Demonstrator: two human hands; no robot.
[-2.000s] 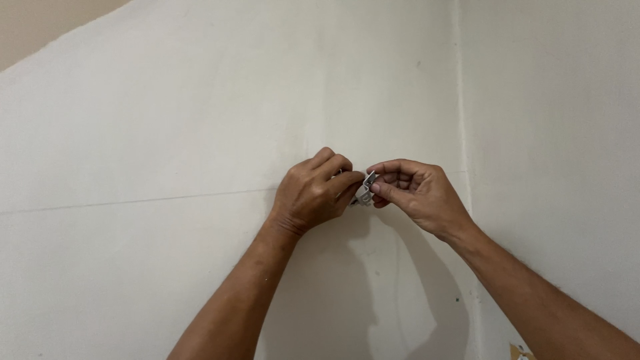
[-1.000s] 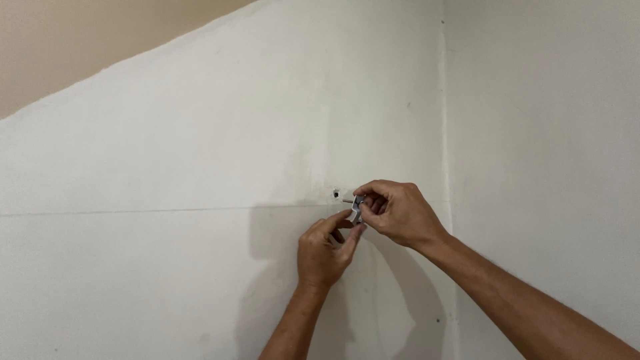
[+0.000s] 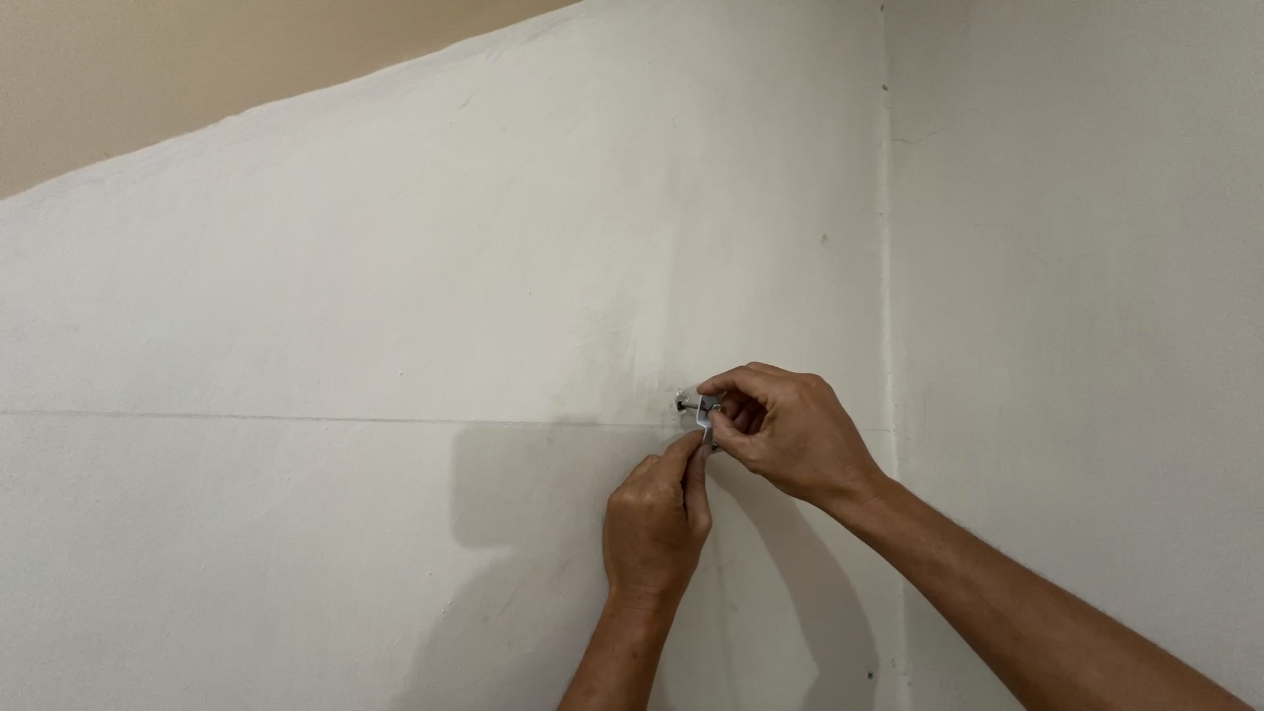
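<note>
A small metal bracket (image 3: pixel 705 413) is held between my two hands, just off the pale wall. My left hand (image 3: pixel 656 518) pinches its lower end from below between thumb and fingers. At its upper end, my right hand (image 3: pixel 790 425) grips the bracket and the head of a screw (image 3: pixel 690 406) that passes through it. The screw's shank points left at a dark hole (image 3: pixel 680 401) in the wall; whether its tip is inside the hole I cannot tell. My fingers hide part of the bracket.
A thin pencil line (image 3: pixel 296 419) runs across the painted wall (image 3: pixel 296 247) at about the hole's height. The wall corner (image 3: pixel 887 296) stands close on the right. A beige sloping surface (image 3: pixel 178 69) fills the upper left. Shadows of my arms fall below.
My left hand has moved from beside the bracket to below it, uncovering the wall hole. The bracket and screw have come up close to that hole, with my right hand still on them.
</note>
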